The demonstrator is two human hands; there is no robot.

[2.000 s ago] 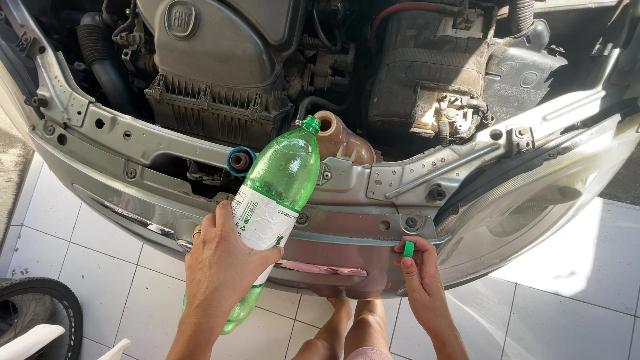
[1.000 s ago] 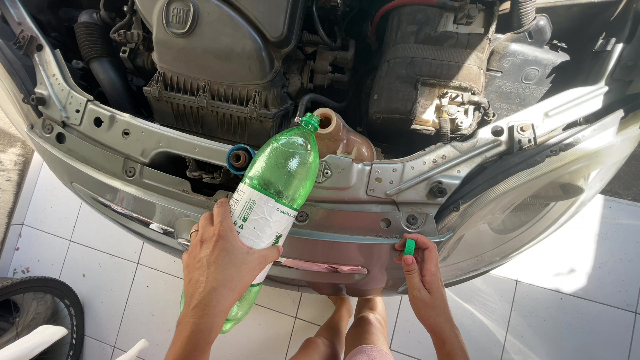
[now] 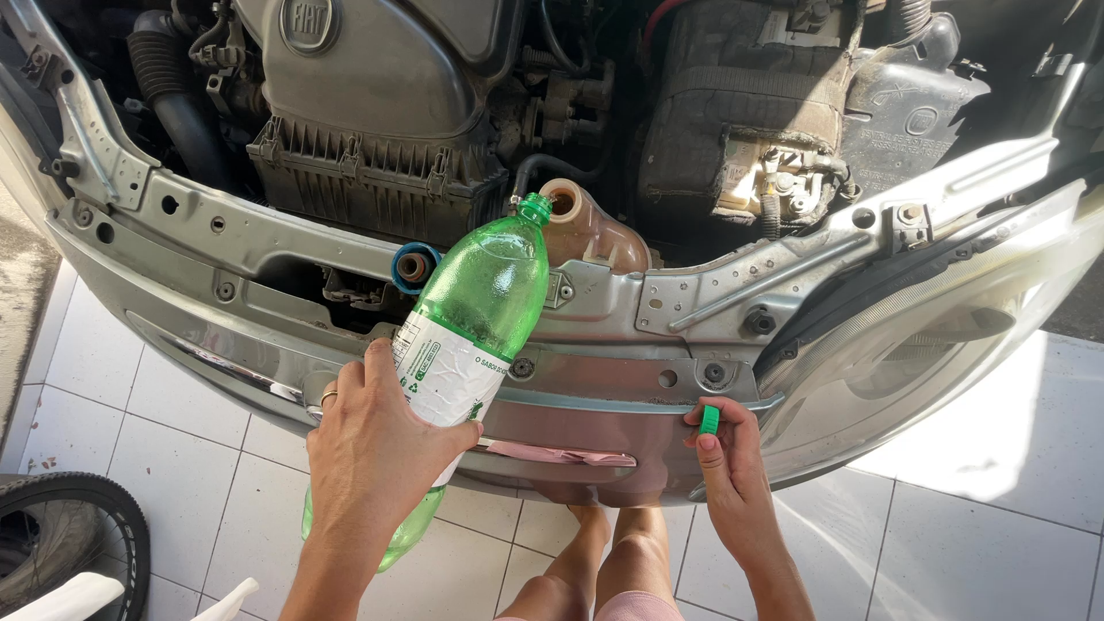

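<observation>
My left hand (image 3: 371, 448) is closed around the label of a large green plastic bottle (image 3: 487, 285), which leans with its uncapped neck at the open filler mouth of a brownish coolant expansion tank (image 3: 608, 233). Clear liquid shows inside the bottle; whether any flows out cannot be told. Between thumb and fingers of my right hand (image 3: 729, 457), over the bumper's edge, is a green bottle cap (image 3: 709, 420). A blue cap (image 3: 416, 266) with a brown centre rests on the front crossmember, left of the bottle.
The Fiat engine cover (image 3: 371, 69) and the battery (image 3: 733, 112) lie behind the metal front crossmember (image 3: 267, 233). A headlight (image 3: 931, 345) is at right. White floor tiles (image 3: 181, 457) and a bicycle wheel (image 3: 129, 535) show below the bumper.
</observation>
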